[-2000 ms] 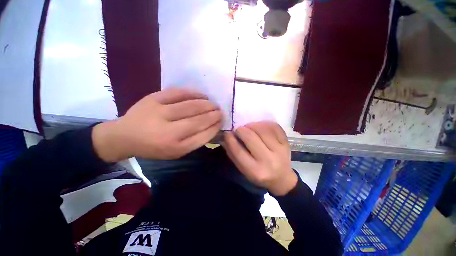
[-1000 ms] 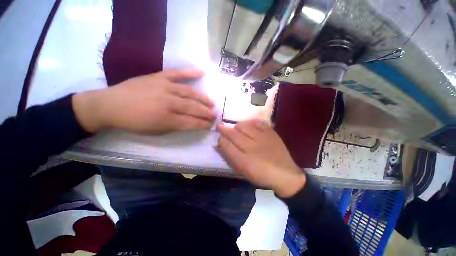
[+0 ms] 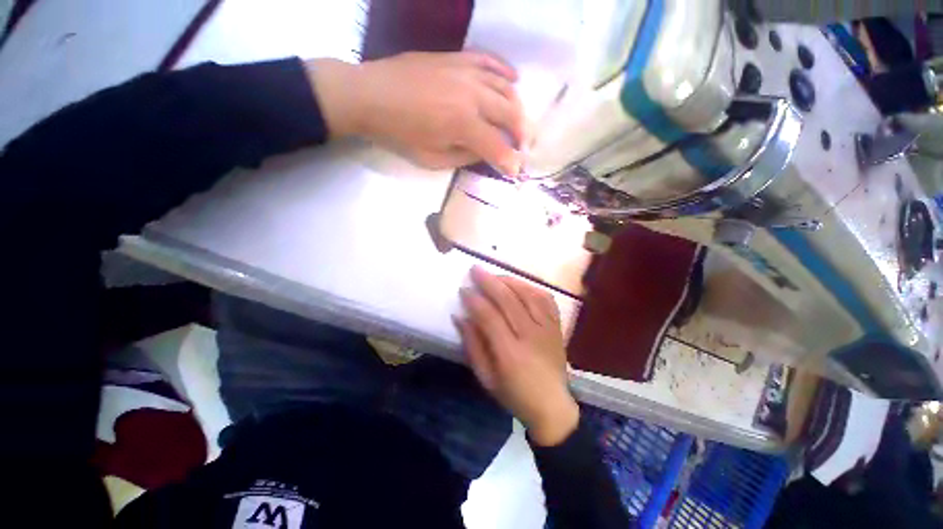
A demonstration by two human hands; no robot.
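Observation:
The large cut panel, maroon (image 3: 419, 26) and white, lies on the table's far left side and runs to the sewing machine head (image 3: 662, 103). My left hand (image 3: 439, 109) is on its near end, with curled fingertips holding it down beside the brightly lit needle area. Glare and the machine head hide the needle and presser foot. My right hand (image 3: 517, 346) lies on the table edge, nearer to me, palm down, fingers slightly apart, with nothing visible in it. A stack of small maroon rectangular pieces (image 3: 631, 305) lies right of the bed cover (image 3: 517, 232).
The white table's worn front edge (image 3: 259, 294) runs slantwise before my lap. Lint lies on the table right of the stack. Blue plastic crates (image 3: 724, 486) stand below at right. Maroon and white fabric (image 3: 160, 444) hangs low at left. Part of a person shows at far right.
My left hand has gone forward to the needle area with the panel, baring the table and bed cover. My right hand has drawn back from the seam. The view has turned, showing more machine.

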